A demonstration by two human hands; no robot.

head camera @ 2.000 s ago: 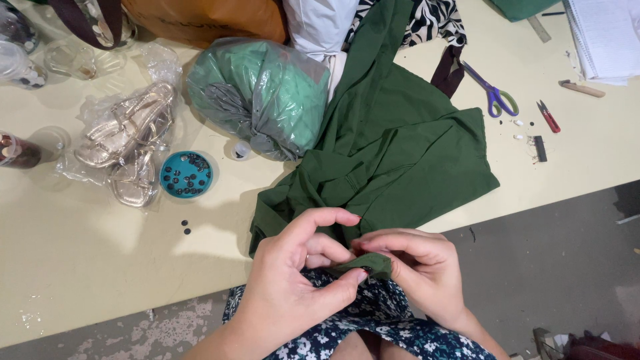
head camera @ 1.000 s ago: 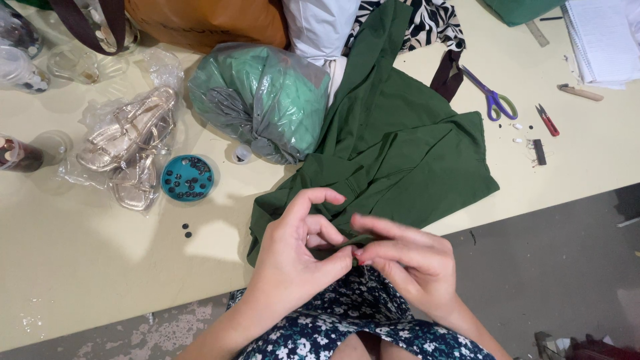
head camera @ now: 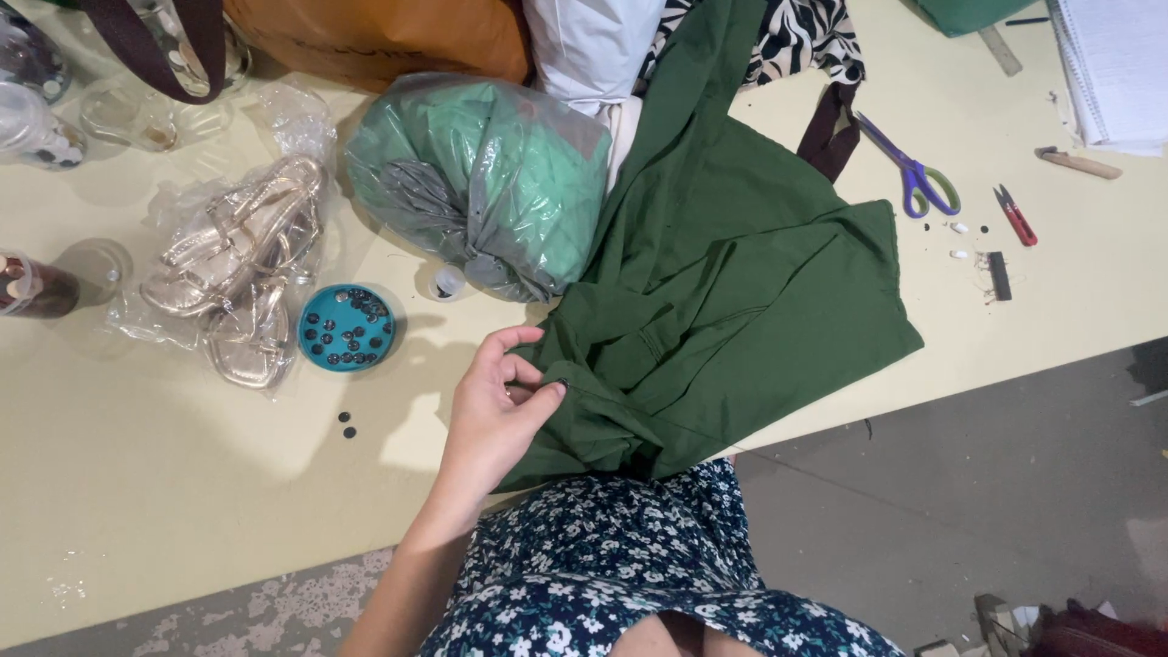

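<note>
Dark green fabric lies in folds over the table and hangs over its front edge. My left hand pinches a fold of it between thumb and fingers, with a small dark button at the thumb tip. A thin thread runs from there toward the lower right. My right hand is out of view. To the left of my left hand is a teal dish of dark buttons, and two loose buttons lie below the dish.
Behind the dish are gold sandals in clear plastic and a tied bag of green cloth. Purple-handled scissors, red thread snips, a wooden-handled tool and a spiral notebook lie at right. Jars stand at far left.
My right hand, close to my left hand at the fabric in both earlier frames, has left the view. My left hand still pinches the fabric, which now lies more against the table edge.
</note>
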